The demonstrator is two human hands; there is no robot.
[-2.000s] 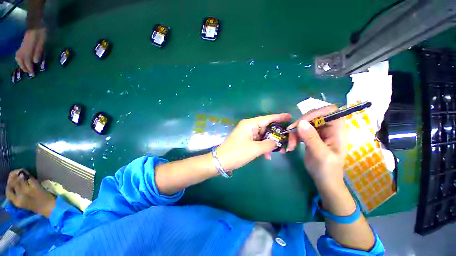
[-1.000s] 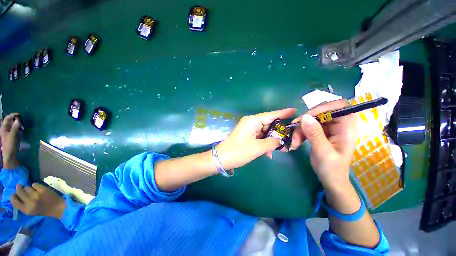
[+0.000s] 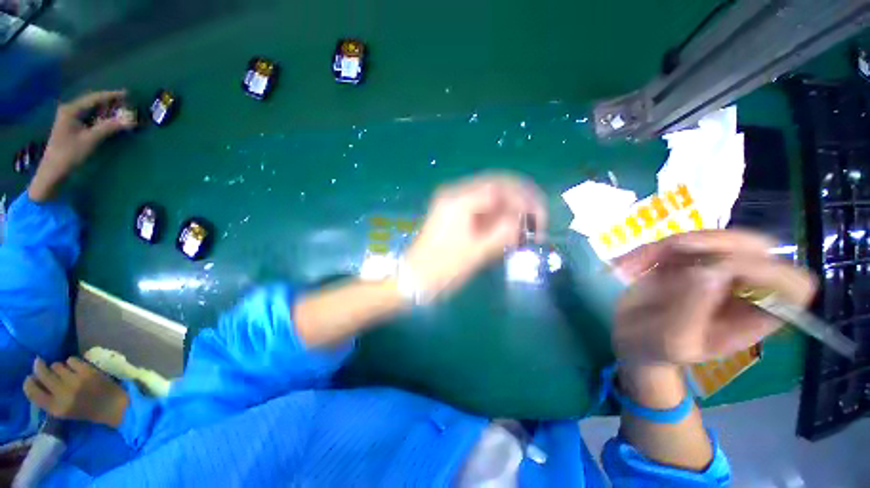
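Note:
My left hand (image 3: 472,224) is blurred and raised over the bench. A small dark part of the device unit (image 3: 530,226) shows at its fingertips; the fingers hide the rest. My right hand (image 3: 701,300), also blurred, holds the tweezers (image 3: 806,319), which point outward to the lower right. It is over the lower part of the tape sheet (image 3: 649,221), a pale sheet with rows of orange pieces. The two hands are apart.
Several device units (image 3: 349,63) lie spaced out on the green bench (image 3: 286,162). A neighbour's hand (image 3: 72,138) is at units on the left, near a ribbed pad (image 3: 134,329). A metal post (image 3: 706,91), white paper (image 3: 711,162) and black trays (image 3: 839,257) are at the right.
My right hand has moved right, away from the unit, and the tweezers have turned downward. My left hand has lifted slightly and turned. The neighbour's hand has reached up to the units.

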